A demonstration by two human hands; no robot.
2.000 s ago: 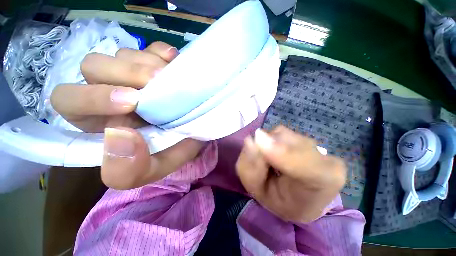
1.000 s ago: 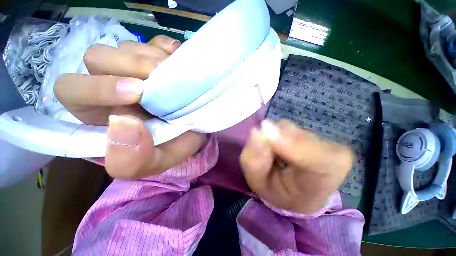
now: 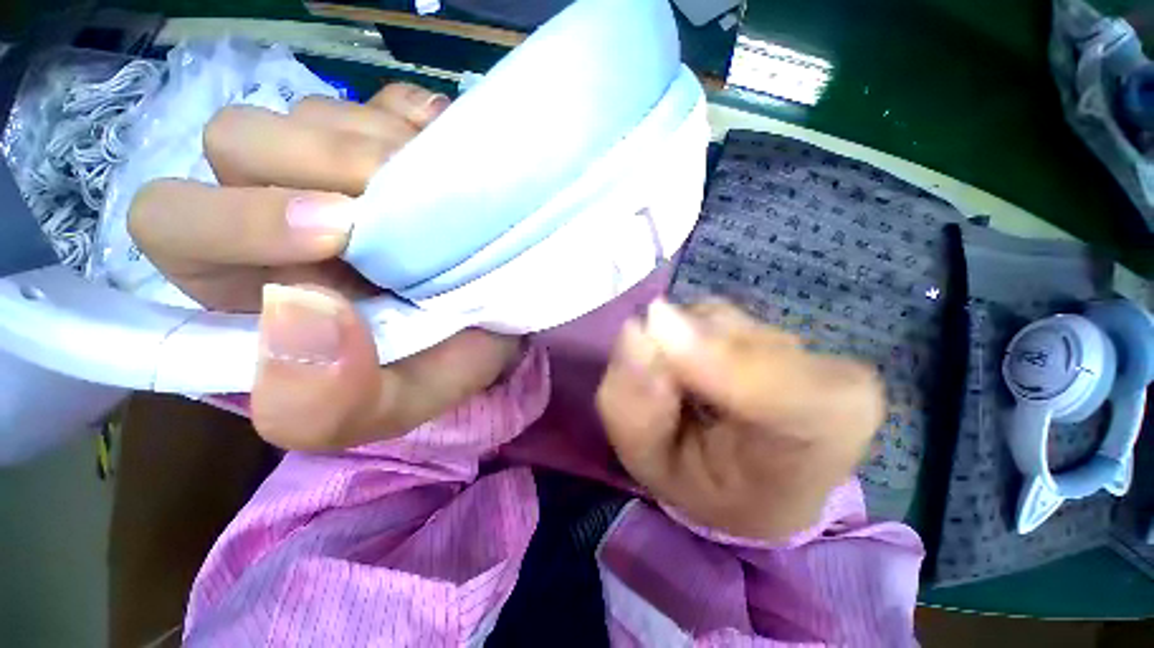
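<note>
My left hand point(image 3: 316, 241) holds the white headset close to the camera. Its thumb is on the near side, with the fingers on the pale blue ear pad point(image 3: 519, 152). The white cup point(image 3: 595, 266) faces down and right, with small thin marks on its side. The white band point(image 3: 127, 336) runs off to the left. My right hand point(image 3: 740, 418) is just below and right of the cup, apart from it, with thumb and fingertips pinched. It is blurred; a fine line shows between it and the cup, but I cannot tell whether it is a held tool.
A dark grey printed bag point(image 3: 823, 253) lies at the right. Beyond it, a white cat-ear headset point(image 3: 1060, 367) lies on another grey bag. Bagged coiled cables point(image 3: 89, 152) and crumpled translucent bags point(image 3: 158, 234) are at the left. Another bagged item point(image 3: 1114, 95) is at the upper right.
The left hand and headset have shifted slightly up. The right hand has moved a little up, then slightly left, staying pinched near the cup.
</note>
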